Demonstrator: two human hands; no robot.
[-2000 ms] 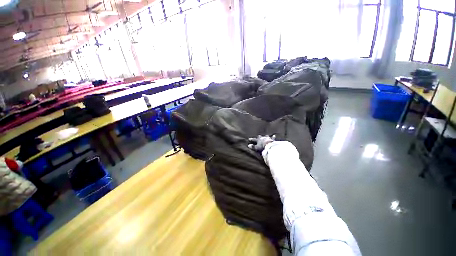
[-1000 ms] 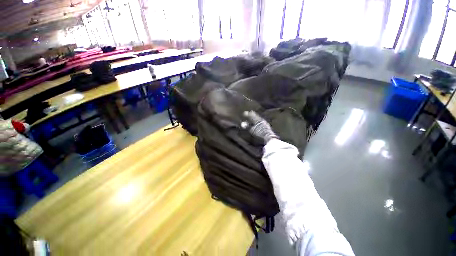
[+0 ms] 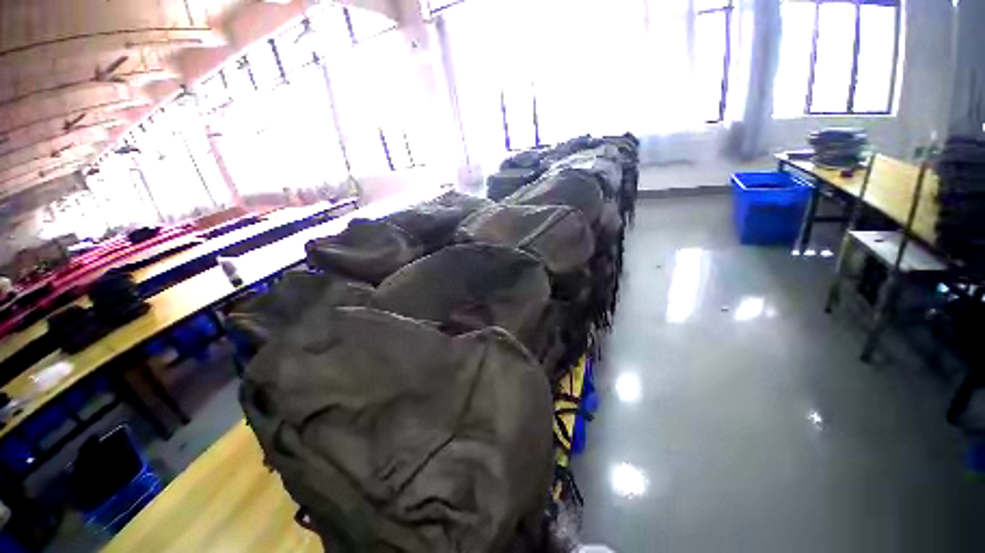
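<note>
The nearest olive-green backpack [image 3: 405, 416] is at the lower middle, at the near end of the piles, its fabric creased. More olive backpacks [image 3: 464, 286] lie behind it in long rows, with thin black straps hanging on the right side. My right hand [image 3: 566, 527] shows only as a small, blurred patch of grey glove at the bottom edge, beside the near backpack's lower right side. Its fingers cannot be made out. My left hand is not in view.
The yellow table [image 3: 205, 491] shows at the lower left. A blue crate [image 3: 113, 486] with dark contents stands beyond it. Grey shiny floor [image 3: 702, 432] lies to the right, with a blue bin [image 3: 769, 211] and another table [image 3: 902, 200] further back.
My right hand has left the top of the near backpack and dropped to the bottom edge. The near backpack now appears larger, its broad olive face showing. The camera view has shifted.
</note>
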